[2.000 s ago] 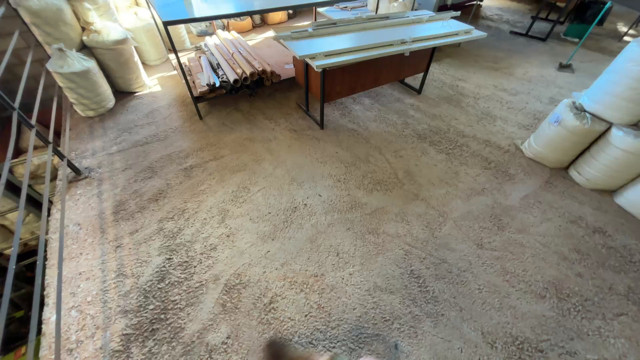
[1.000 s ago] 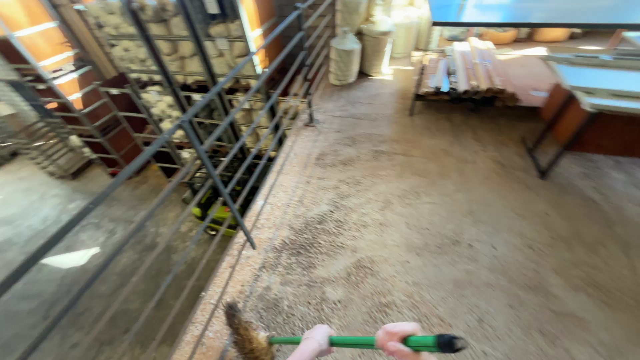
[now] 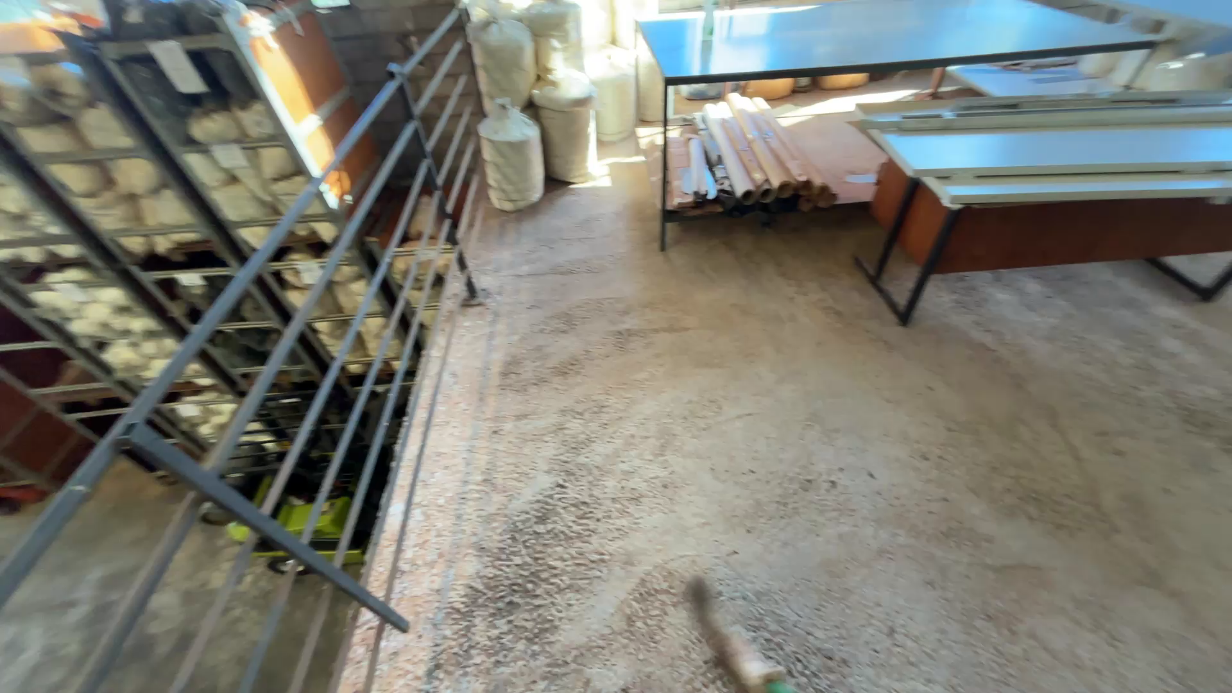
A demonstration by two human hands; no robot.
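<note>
Neither my left hand nor my right hand is in view. At the bottom edge, right of the middle, shows the blurred brown head of a broom (image 3: 729, 635), with a short bit of its green handle (image 3: 780, 687) below it. The rest of the handle is cut off by the frame. Beneath and around the broom lies a rough concrete floor (image 3: 770, 462) with dark, crumbly debris scattered over it, thickest toward the railing. Whether the bristles touch the floor cannot be told.
A metal railing (image 3: 279, 366) borders a drop at left, with shelves of bagged goods (image 3: 106, 183) and a green wheeled machine (image 3: 318, 520) below. White sacks (image 3: 510, 159) stand at the back. A table (image 3: 866, 38), cardboard tubes (image 3: 751, 159) and a bench with panels (image 3: 1059, 154) stand at right.
One second ago both hands were on the green handle in view; now they are out of frame. The broom head has moved right, away from the railing's foot. The view has shifted.
</note>
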